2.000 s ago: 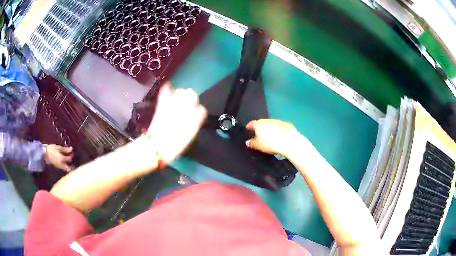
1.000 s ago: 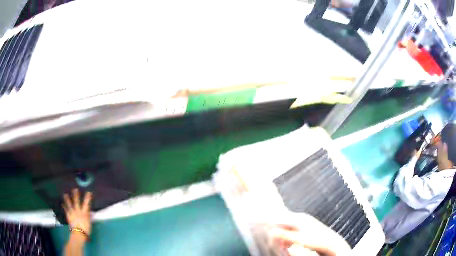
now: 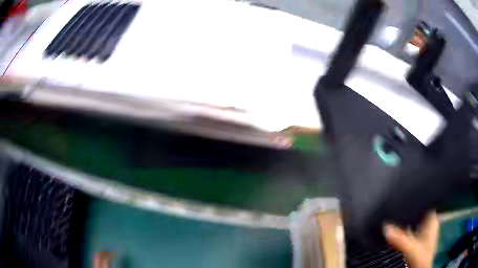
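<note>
A large flat black three-armed fixture [image 3: 361,167] with a pale teal-ringed centre hole is raised and tilted at the right of the view, close to the camera. My right hand [image 3: 416,243] grips its lower edge, with the palm partly hidden or cut off. My left hand [image 3: 103,259] shows only as a small blurred patch at the bottom edge, cut off, apart from the fixture. What it does cannot be told.
A white overhead shelf [image 3: 209,68] carries black arms [image 3: 91,31]. The dark green belt [image 3: 209,183] runs below it. The teal mat [image 3: 183,235], a dark ring tray [image 3: 39,214] at lower left and the sheet stack [image 3: 327,238] at lower right lie nearer. Part of a person's hand [image 3: 419,39] shows at upper right.
The view has swung. A fixture is now raised in my right hand, which was over the sheet stack. My left hand, earlier spread at the fixture on the belt, is now mostly out of view.
</note>
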